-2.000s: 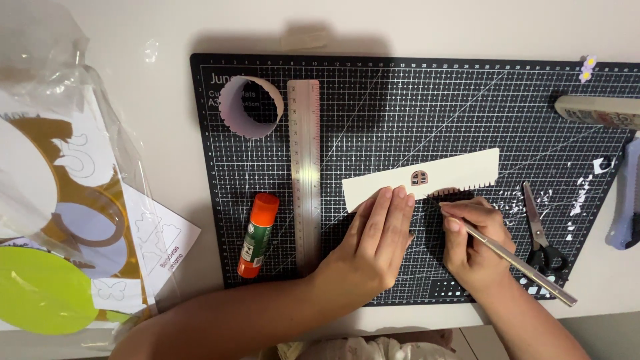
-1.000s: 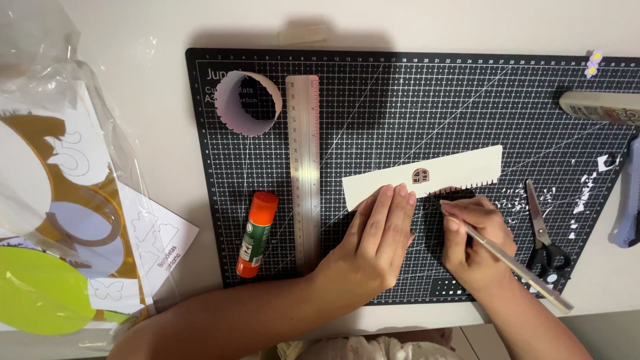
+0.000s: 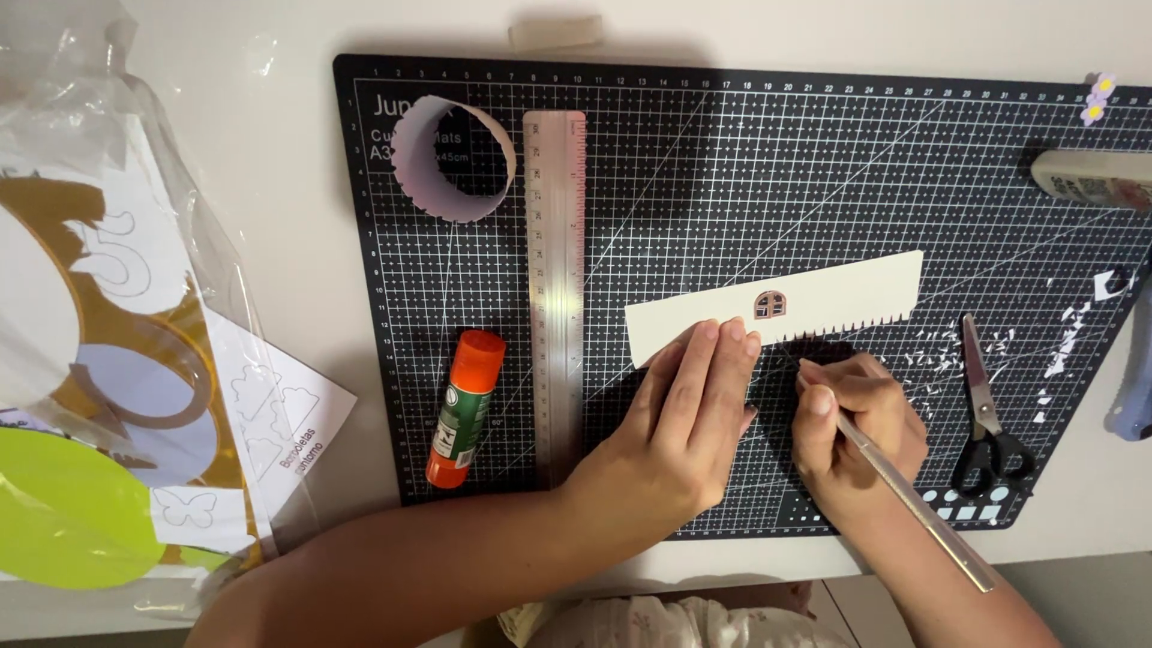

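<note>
A cream paper strip [image 3: 846, 290] lies slanted on the black cutting mat [image 3: 648, 207]. It bears a small brown arched window [image 3: 770, 305], and part of its lower edge is cut into small teeth. The fingertips of my left hand [image 3: 688, 423] press flat on the strip's lower left part, hiding some of it. My right hand [image 3: 855, 423] grips a slim metal craft knife [image 3: 918, 513] like a pen, just below the toothed edge. The knife's tip is too small to make out clearly. Small paper scraps [image 3: 936, 355] lie right of that hand.
A clear ruler [image 3: 555, 270] and a glue stick [image 3: 465, 409] lie left of my hands; a toothed paper ring [image 3: 409, 171] stands above. Scissors [image 3: 983, 414] and larger scraps [image 3: 1062, 346] lie to the right, with a white bottle [image 3: 1093, 175] beyond. Plastic-wrapped paper shapes [image 3: 67, 504] cover the far left.
</note>
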